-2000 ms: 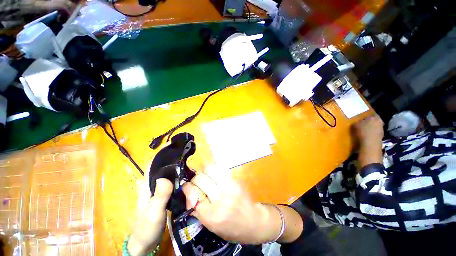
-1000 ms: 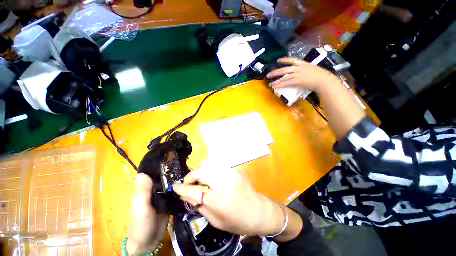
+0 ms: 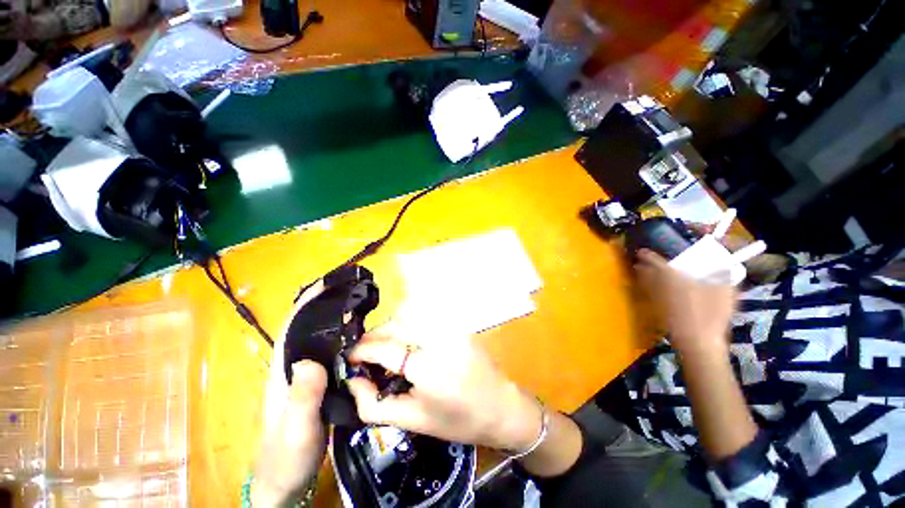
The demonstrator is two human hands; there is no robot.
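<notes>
My left hand (image 3: 294,427) holds the black base cover (image 3: 320,322) above the bench, tilted. My right hand (image 3: 452,392) has its thumb and fingers pinched at the cover's inner side, on what look like thin wires near the circuit board; the fingers hide most of it. The open camera housing (image 3: 422,481), black inside with a white rim, lies just below my hands at the bottom edge of the view, partly cut off.
White paper sheets (image 3: 471,278) lie mid-bench. A clear plastic tray (image 3: 94,407) is lower left. Unfinished cameras (image 3: 84,184) heap at left on the green strip. A white camera (image 3: 464,119) stands beyond, its cable trailing nearer. At right, a person handles another camera (image 3: 710,260) beside a black box (image 3: 620,149).
The cover has turned in my left hand, so its board shows less. My right fingers stay at it. The neighbouring person has brought a white camera from the green strip's edge towards themselves.
</notes>
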